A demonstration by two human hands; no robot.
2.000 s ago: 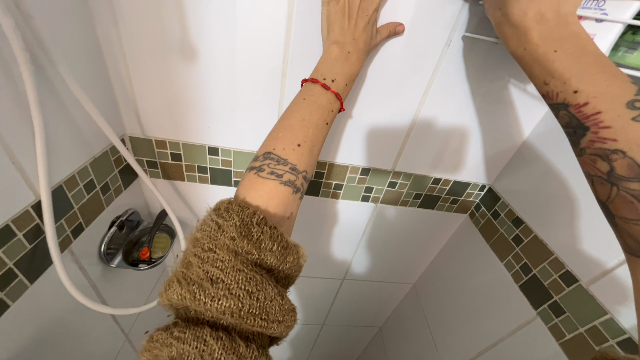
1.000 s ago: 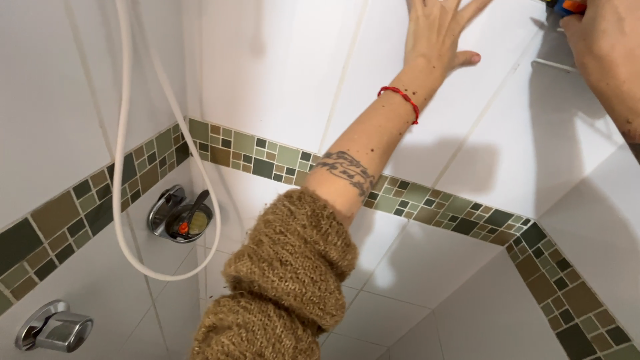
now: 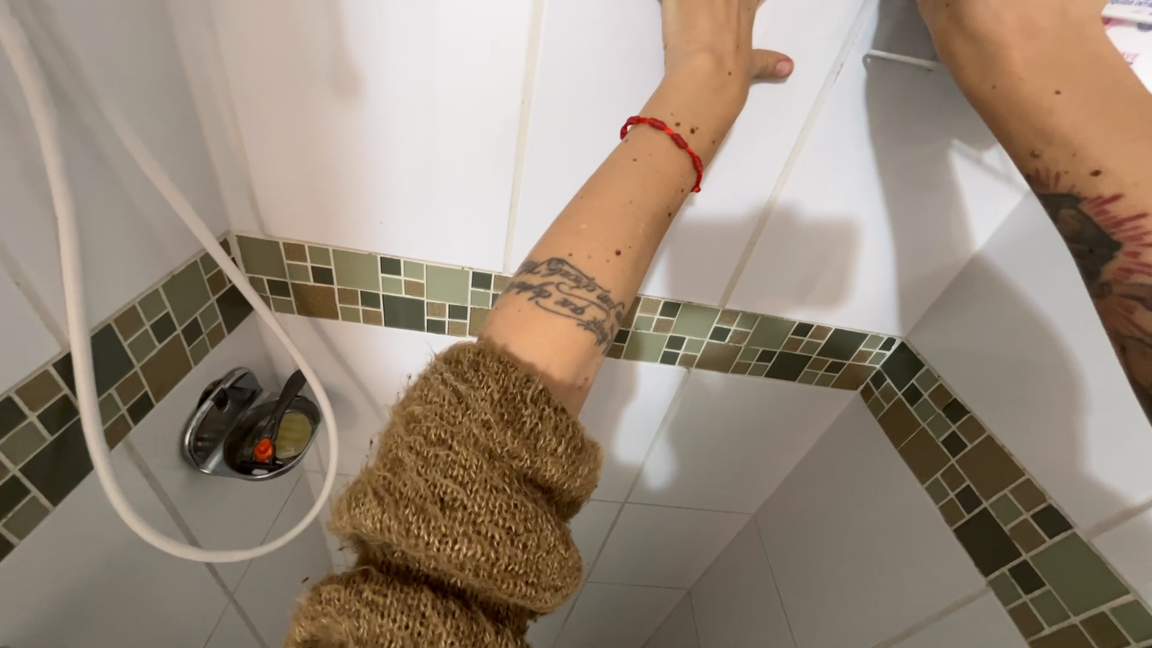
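My left hand (image 3: 720,40) rests against the white wall tiles (image 3: 396,117) at the top centre, its thumb spread to the side. The upper edge of the view cuts off its fingers, and nothing shows in it. A red cord bracelet (image 3: 670,139) circles that wrist, and a brown knitted sleeve (image 3: 477,468) is bunched near the elbow. At the top right, my right forearm (image 3: 1035,99) reaches up beside a thin white wire rack (image 3: 903,61). My right hand lies beyond the frame, so what it holds is hidden.
A white shower hose (image 3: 76,315) loops down at the left, in front of a metal soap dish (image 3: 247,468) holding a dark-handled item and a yellowish piece. A mosaic tile band (image 3: 405,288) crosses the walls and corners. Printed packages (image 3: 1129,40) show at the top right edge.
One second ago part of my right hand was visible with an orange and blue thing; now it is past the top edge. My left hand stays on the wall. The view has shifted.
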